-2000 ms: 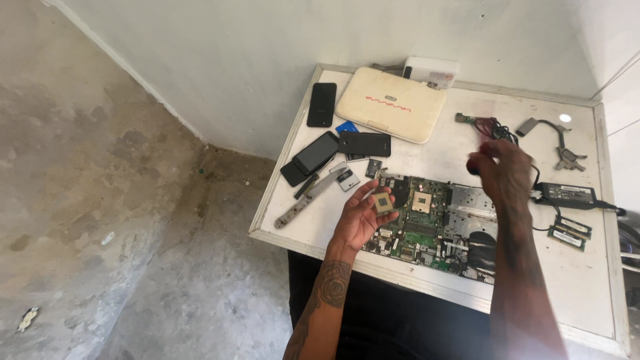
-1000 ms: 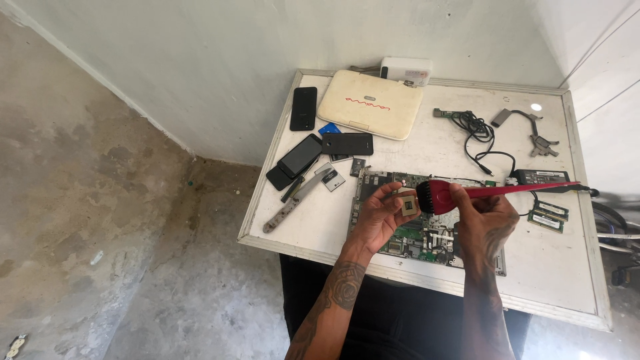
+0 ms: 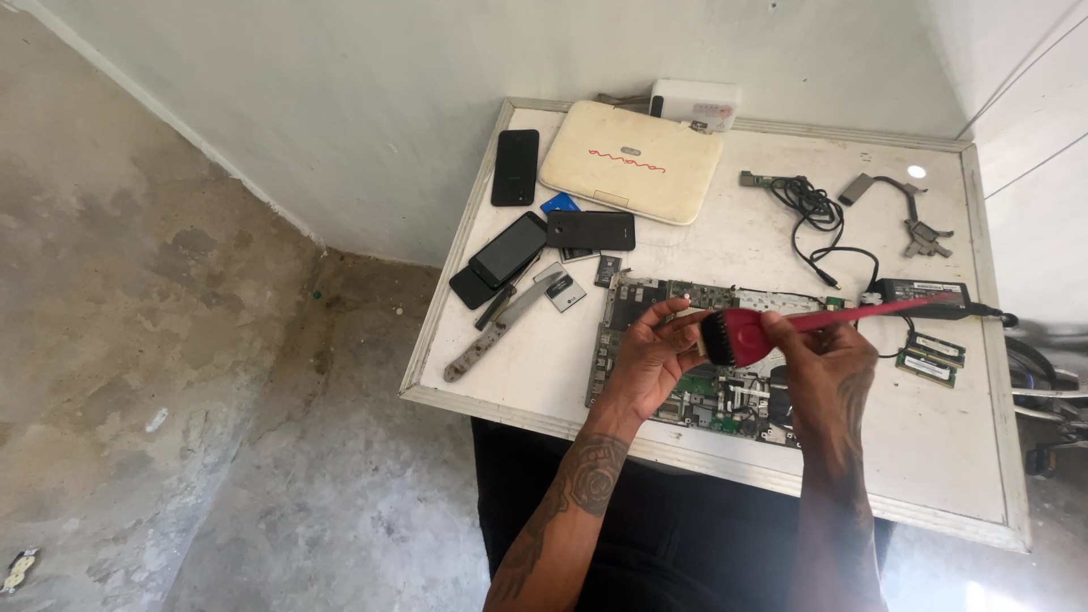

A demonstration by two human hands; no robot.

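My right hand grips a red tint brush with black bristles, its long handle pointing right. The bristles lie against a small processor chip, mostly hidden behind them, which my left hand holds by its edges. Both hands are above an opened laptop base with its green motherboard, partly covered by my hands and forearms. Left of the board lie a phone battery, a smaller dark battery and a stained knife-like metal tool.
Several phones and a cream mini laptop lie at the back left, before a white box. To the right are a coiled black cable, a grey adapter, a power brick and memory modules.
Two seconds ago the chip showed in my left hand, and my right hand was farther right over the table. The red brush has since come against the chip, which it now mostly covers.
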